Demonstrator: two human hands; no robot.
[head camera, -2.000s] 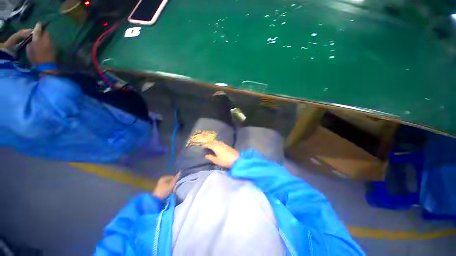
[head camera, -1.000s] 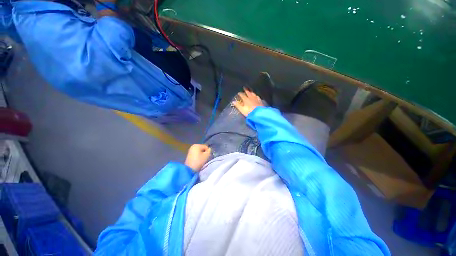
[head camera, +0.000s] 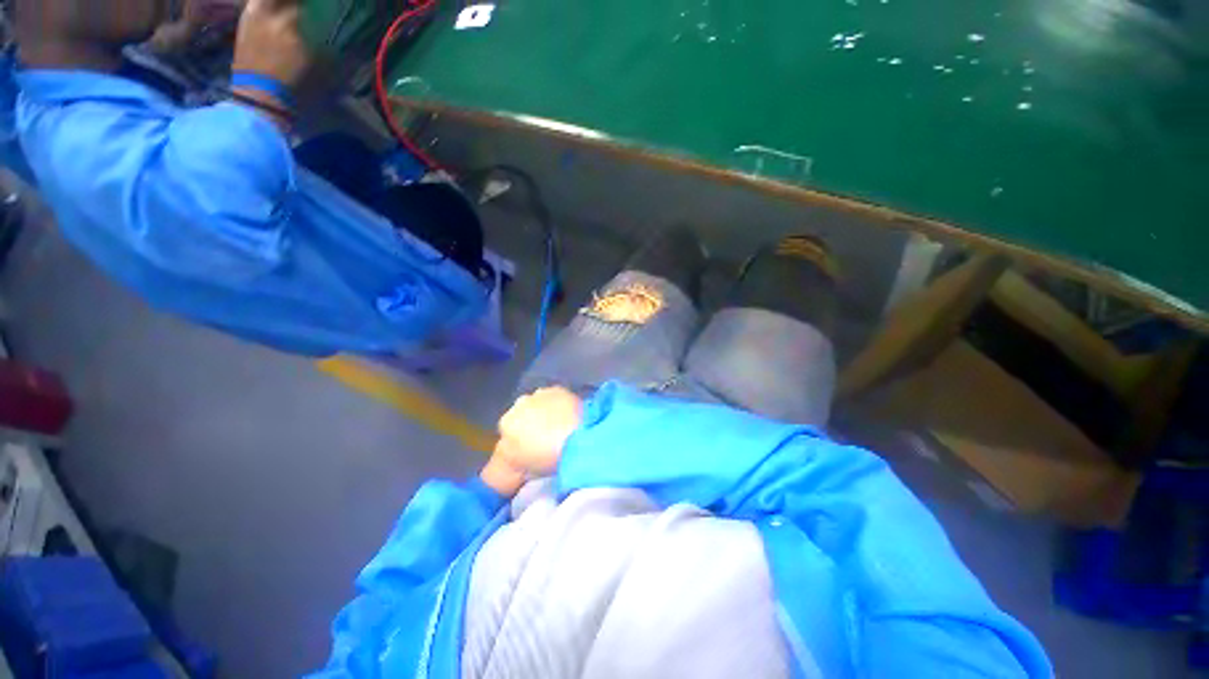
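Note:
My right hand lies over my left hand at my waist, left of centre. The fingers of my right hand are curled; whether anything is inside them cannot be seen. My left hand is mostly hidden beneath it, with only a part near the cuff showing. Both arms wear bright blue sleeves. My grey trousers show below the bench, with a torn patch at one knee.
The green surface with white specks runs across the top, its edge above my knees. A pale notched piece lies on it. A blue-smocked person sits left. A cardboard box stands below right.
My right hand has moved back from the knee onto my left hand, uncovering the torn patch. The view shifted slightly, and the pale notched piece shows again.

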